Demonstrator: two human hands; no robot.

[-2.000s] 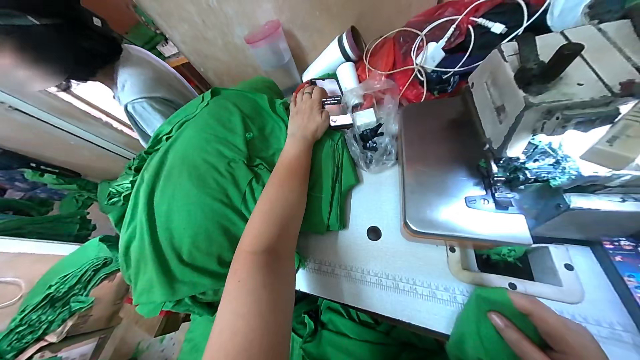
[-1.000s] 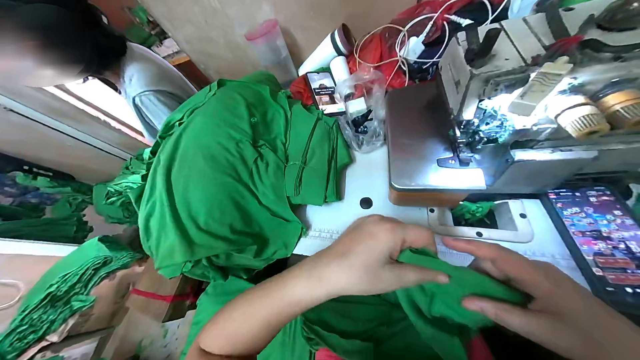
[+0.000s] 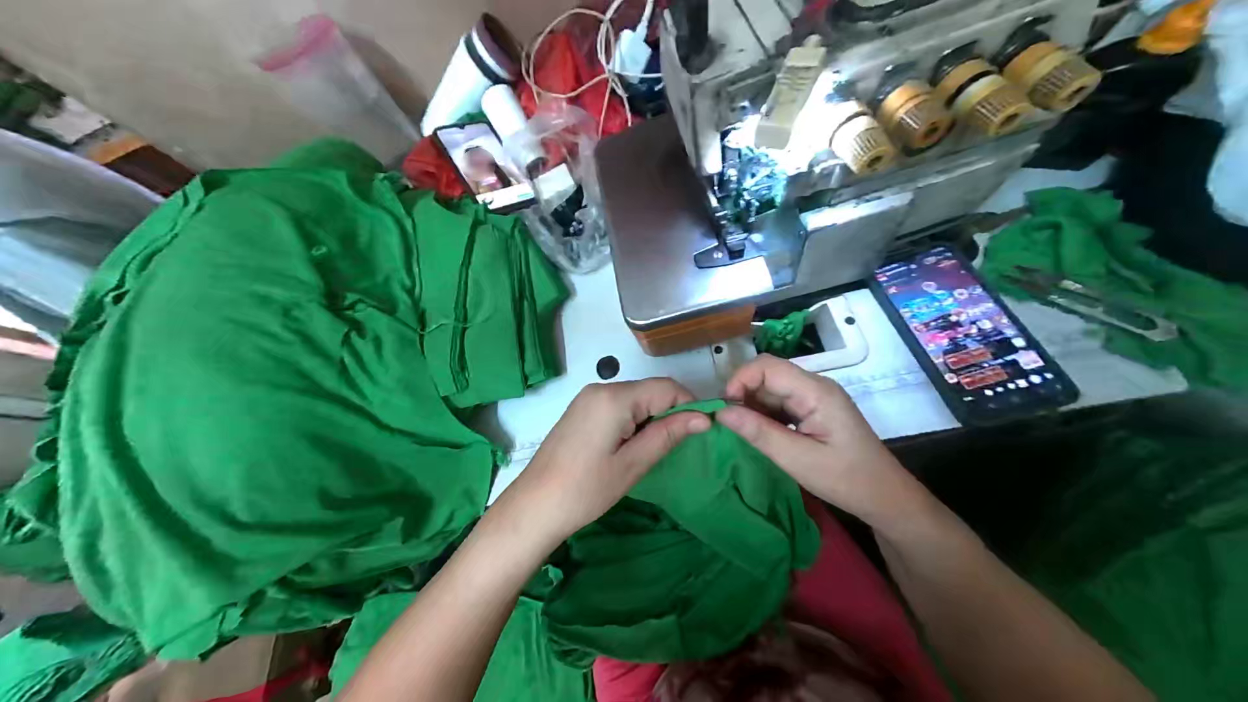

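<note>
Both hands pinch the upper edge of a green knit fabric piece [image 3: 721, 497] between thumbs and fingers, close together at the table's front edge. My left hand [image 3: 624, 439] grips the edge on the left side, and my right hand [image 3: 799, 429] grips it just to the right. The rest of the piece hangs over my lap. Beyond the hands stands an overlock sewing machine [image 3: 848, 214], its lamp lit over the needle and presser foot [image 3: 723, 252]. A large pile of green fabric [image 3: 263, 370] lies left of the hands, with folded green pieces [image 3: 487, 302] on its right side.
A smartphone with a lit screen [image 3: 965, 331] lies right of the machine, near metal thread snips [image 3: 1102, 302] on green scraps [image 3: 1072, 244]. Behind the pile are another phone [image 3: 483, 166], a clear plastic bag [image 3: 575, 214], a white cylinder [image 3: 468, 73] and a cable [image 3: 609, 49].
My left hand has left the phone area behind the pile and joined my right hand at the green piece. Both hands now hold its edge up, and the view has shifted right.
</note>
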